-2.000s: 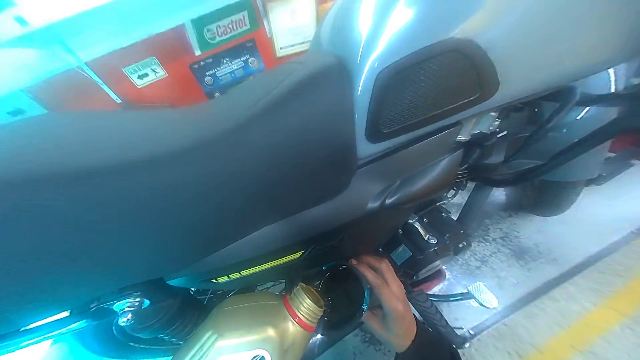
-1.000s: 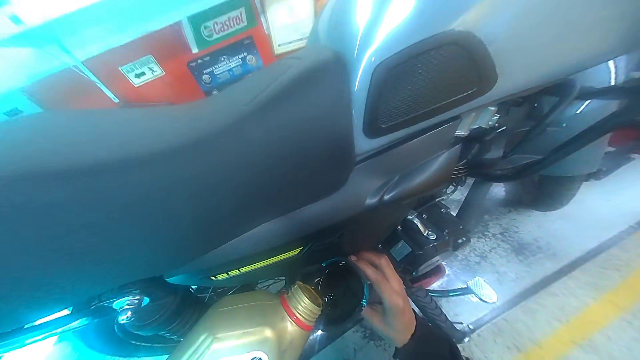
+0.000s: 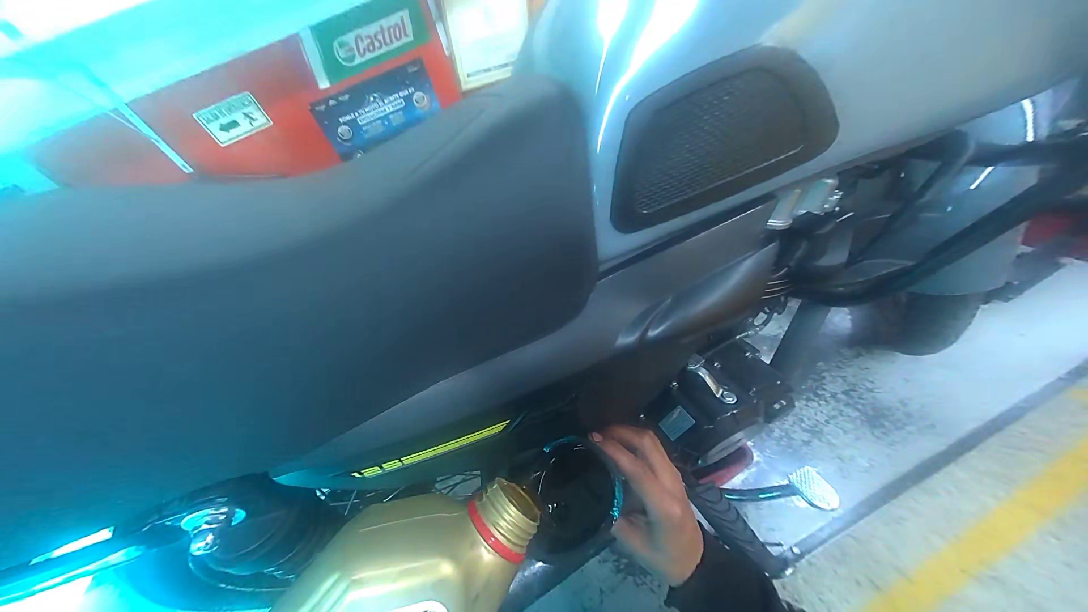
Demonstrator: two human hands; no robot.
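My right hand (image 3: 654, 501) grips the right rim of a dark round funnel or cup (image 3: 578, 497), thumb below and fingers above. Dark liquid seems to lie inside, though the depth is hard to read. A gold plastic oil bottle (image 3: 399, 552) with a red ring at its uncapped neck leans in from the lower left. Its mouth is beside the left rim of the round vessel, and no stream is visible. Both stand low against a motorcycle's side, below the grey side panel (image 3: 680, 314). My left hand is outside the view.
The motorcycle's black seat (image 3: 340, 280) and grey-blue tank (image 3: 918, 68) cross the view. A foot pedal (image 3: 812, 489) juts out beside a black tyre. Black tubular bars (image 3: 952, 246) are at the right. Behind the seat is a red wall with signs (image 3: 374, 38). Yellow striping (image 3: 994, 535) marks the floor.
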